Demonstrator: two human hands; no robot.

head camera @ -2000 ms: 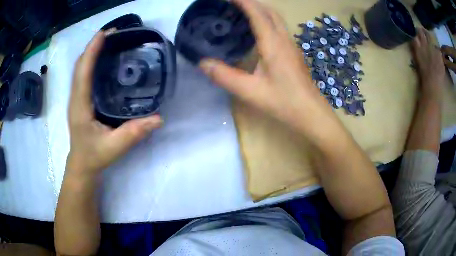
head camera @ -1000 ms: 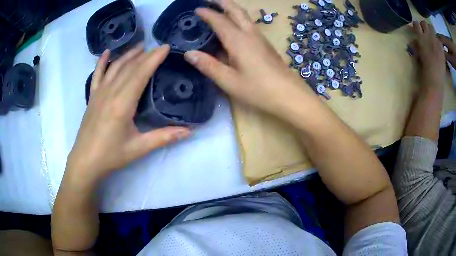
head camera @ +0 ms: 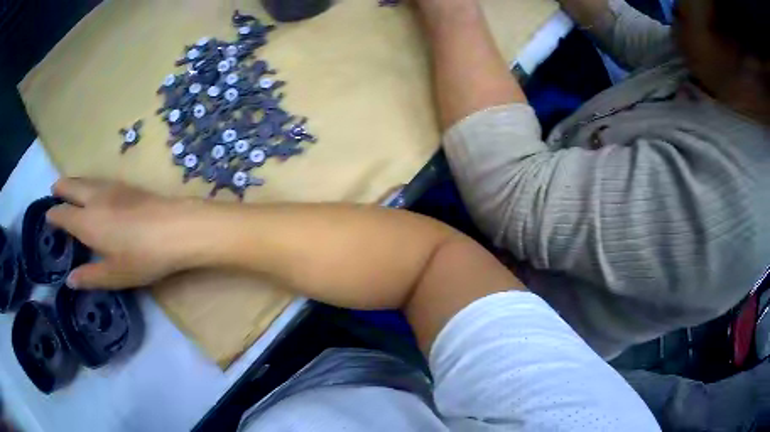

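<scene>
Four dark grey housings stand close together on the white sheet at the left edge, open sides up, round posts showing inside. My right hand [head camera: 122, 232] grips the upper housing [head camera: 48, 245] at its right side, thumb below and fingers above. Another housing [head camera: 97, 319] is just below my hand, one [head camera: 42, 344] is left of that, and one [head camera: 7, 268] is cut off by the frame edge. My left hand is not in view.
A loose pile of small lever parts [head camera: 228, 110] with pale discs lies on tan paper [head camera: 355, 110]; one part [head camera: 130, 137] lies apart. Another dark housing [head camera: 295, 7] is at the top edge. A neighbouring person's sleeve [head camera: 498, 156] and arm are at right.
The view has swung right, so the housings and pile appear further left. My left hand has gone out of view. My right hand remains at the upper housing.
</scene>
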